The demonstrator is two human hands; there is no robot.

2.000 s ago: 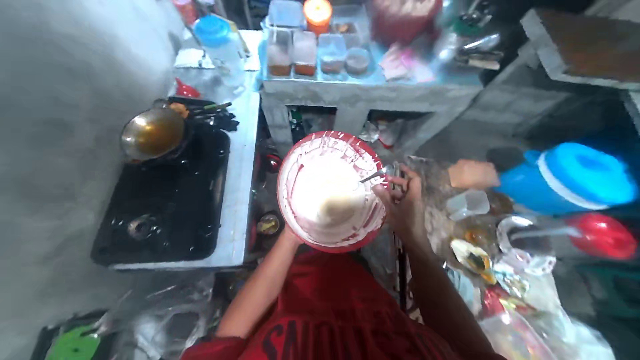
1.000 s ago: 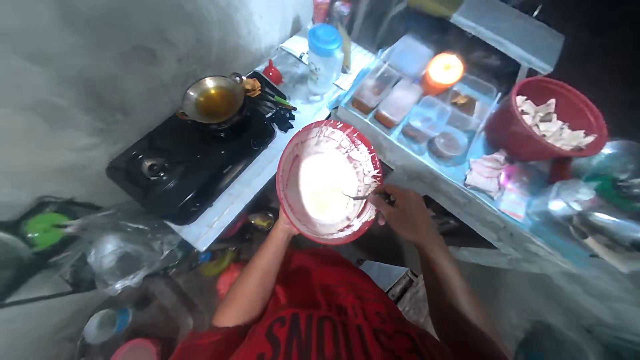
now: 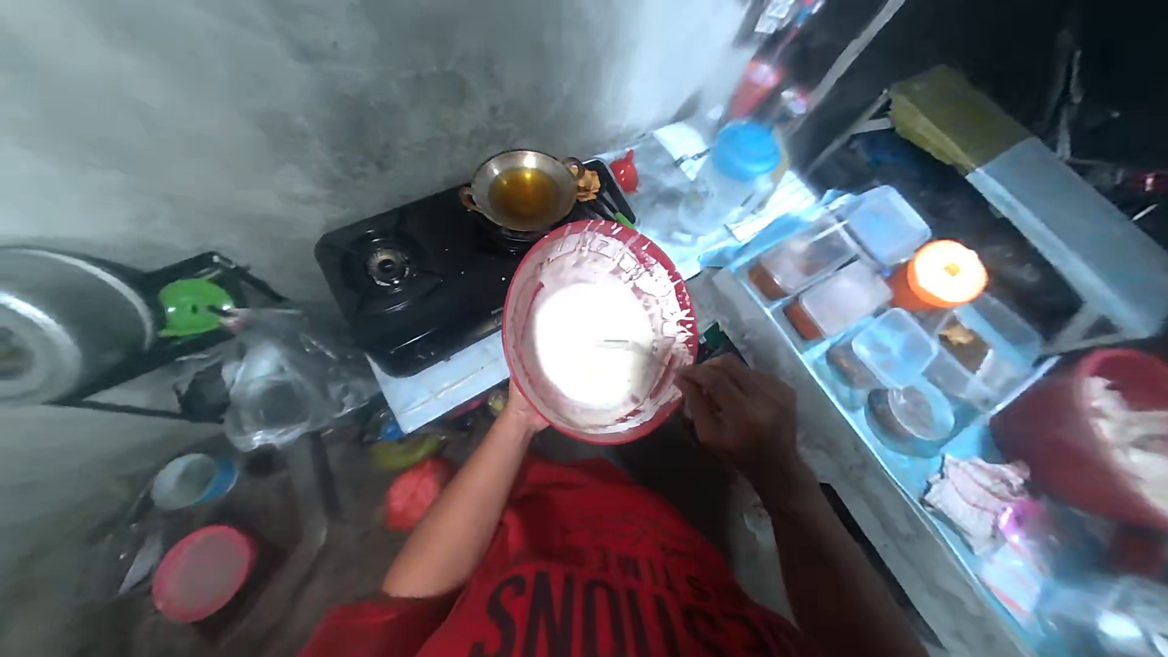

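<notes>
A red plastic bowl (image 3: pixel 687 274) with white batter (image 3: pixel 584 342) inside is held before my chest, its inner wall streaked with batter. My left hand (image 3: pixel 526 411) grips the bowl's lower left side, most of its fingers hidden beneath. At the right rim, my right hand (image 3: pixel 744 411) is closed on the handle of a metal spoon (image 3: pixel 630 345), whose bowl end dips into the batter. Just beyond the bowl, a metal wok (image 3: pixel 525 192) with yellowish oil sits on the right burner of a black two-burner gas stove (image 3: pixel 411 310).
On the right counter, lidded plastic containers (image 3: pixel 844 297) surround a bright orange container (image 3: pixel 944 274), near a red bucket (image 3: pixel 1049 438) of pale pieces. A blue-lidded jug (image 3: pixel 730 182) stands right of the stove. To the left are a large metal pot (image 3: pixel 73 319) and a green plastic item (image 3: pixel 194 306).
The view has turned left, toward the stove and wall. The bowl stays in my left hand, and my right hand keeps the spoon at its right side.
</notes>
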